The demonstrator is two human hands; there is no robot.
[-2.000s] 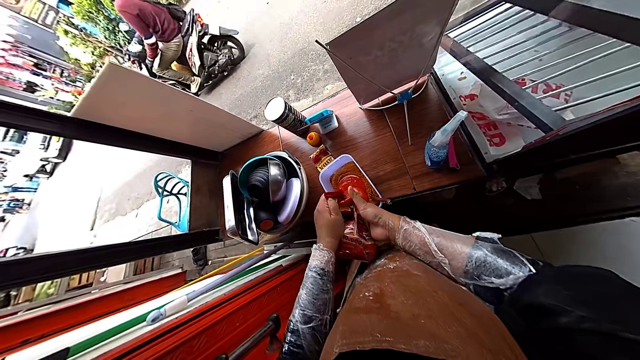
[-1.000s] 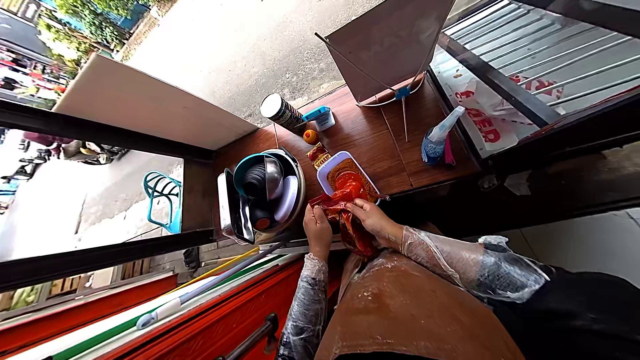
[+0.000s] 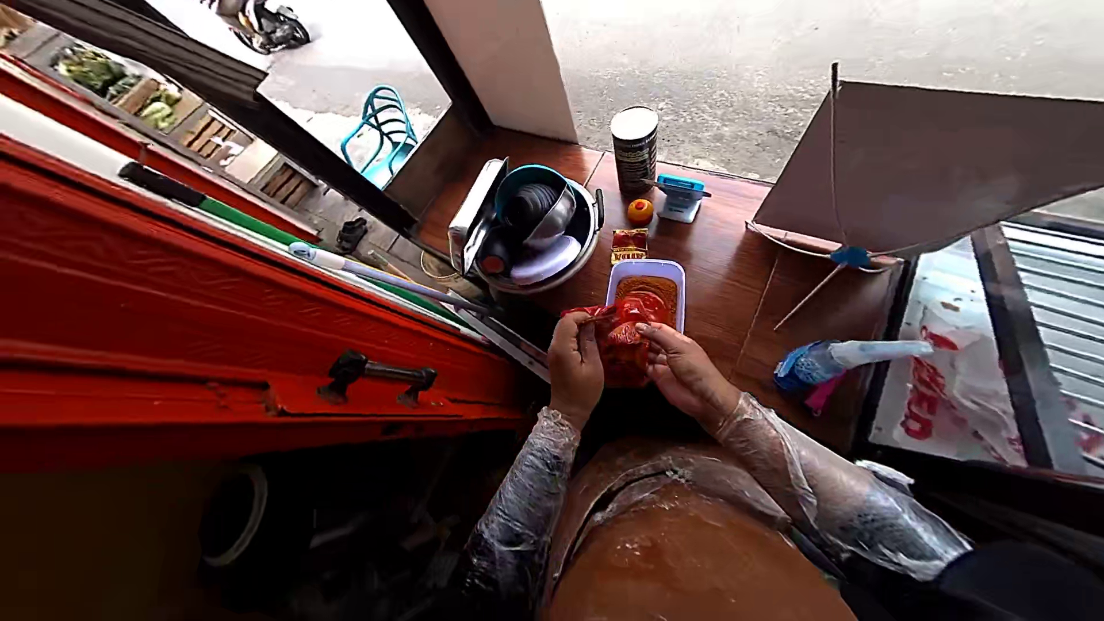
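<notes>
My left hand (image 3: 576, 366) pinches one edge of a red plastic packet (image 3: 625, 345), and my right hand (image 3: 690, 371) grips its other side. Clear plastic film wraps both forearms. The packet overlaps the near part of a pale rectangular tub (image 3: 680, 289) that holds orange-brown powder or crumbs. Just beyond the tub lies a small red and yellow sachet (image 3: 630, 245). An orange round object (image 3: 640, 212) sits behind the sachet, beside a blue-lidded clear container (image 3: 681, 200). A tall dark can with a white lid (image 3: 635, 151) stands at the counter's far edge.
A large basin (image 3: 595, 233) of bowls and dark utensils stands left on the wooden counter (image 3: 724, 259). At right are a blue piping-like bag with a white tip (image 3: 815, 364) and a propped board (image 3: 931, 164). A red cabinet with a black handle (image 3: 379, 373) borders the left side.
The view has turned, showing more of the red cabinet. Both hands keep hold of the red packet above the tub's near end; its shape between the fingers has shifted.
</notes>
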